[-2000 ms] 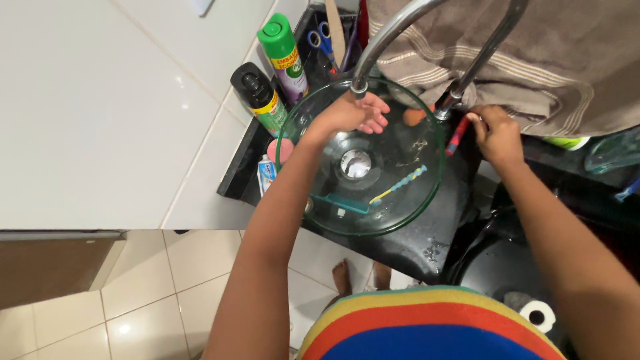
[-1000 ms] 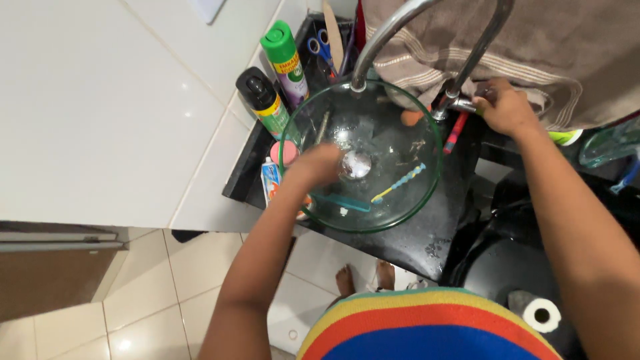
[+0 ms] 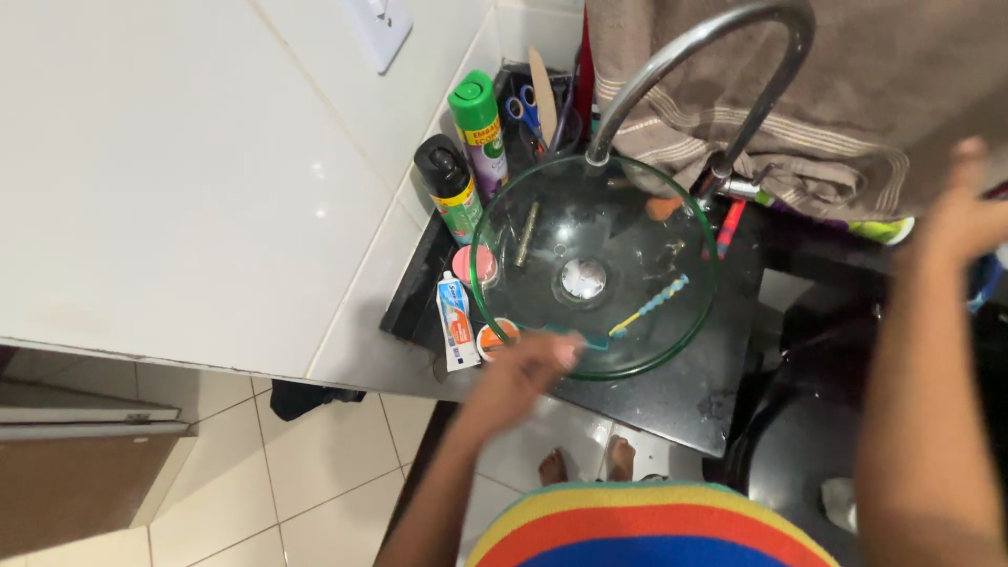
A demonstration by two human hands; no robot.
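My left hand (image 3: 531, 374), blurred, hovers at the near-left rim of the round glass basin (image 3: 630, 376), close to a teal comb-like item (image 3: 594, 339); whether it holds anything is unclear. My right hand (image 3: 965, 205) is raised at the right edge before the brown towel (image 3: 827, 87), thumb spread, partly cut off. The arched chrome faucet (image 3: 693, 39) reaches over the basin's back rim. In or visible through the glass are a blue-and-yellow twisted toothbrush (image 3: 650, 305), a slim metallic item (image 3: 527, 235), an orange piece (image 3: 664, 208) and the metal drain (image 3: 583, 279).
Two spray cans, one green-capped (image 3: 478, 118) and one black-capped (image 3: 449, 177), stand left of the basin. Near them are blue scissors (image 3: 524, 106), a pink round item (image 3: 475, 265), a toothpaste tube (image 3: 457, 319) and an orange-labelled jar (image 3: 496, 339). A red item (image 3: 732, 220) lies beside the faucet base.
My right hand has left the faucet's handle area and moved right. My left hand, beneath the spout at first, has come back toward the near rim.
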